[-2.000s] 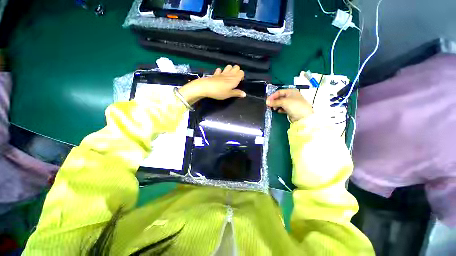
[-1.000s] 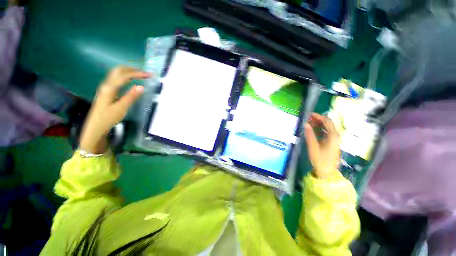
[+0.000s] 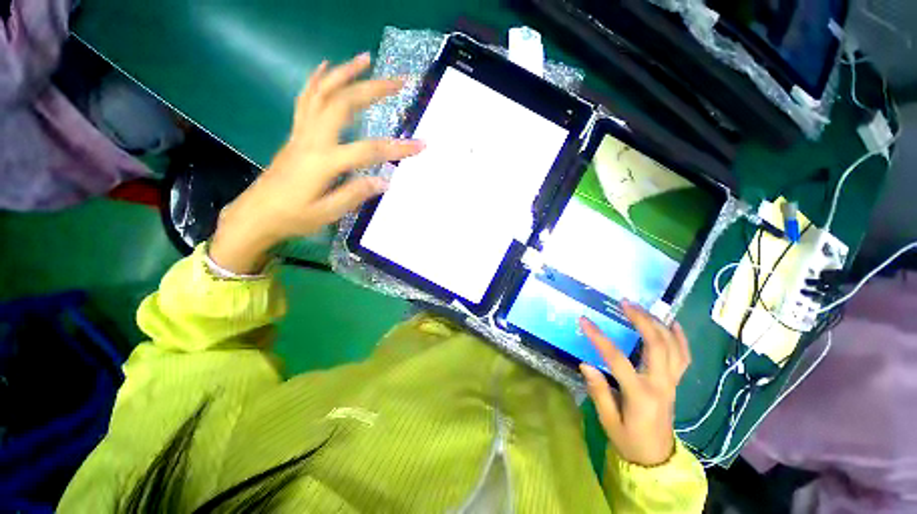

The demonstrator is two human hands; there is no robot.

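Two tablets lie side by side, tilted in my view, in a silvery crinkled tray (image 3: 394,62). The left tablet (image 3: 473,181) shows a plain white screen. The right tablet (image 3: 628,216) shows a green, white and blue landscape. My left hand (image 3: 312,166) is over the left tablet's left edge, fingers spread, one fingertip over the white screen. My right hand (image 3: 644,387) has its fingers apart over the lower right part of the right tablet's screen. Whether the fingertips touch the glass I cannot tell. Both hands hold nothing.
A power strip (image 3: 812,286) with black and white cables lies on a yellow sheet (image 3: 739,301) at right, near a blue-capped stick (image 3: 791,223). Stacked dark trays with another tablet (image 3: 794,40) stand at the far right. People in pink-purple clothes are at both sides.
The right tablet's dark screen has turned to the landscape. My left hand has gone from the right tablet to the left one's edge. My right hand has moved onto the lower screen. The view has rotated.
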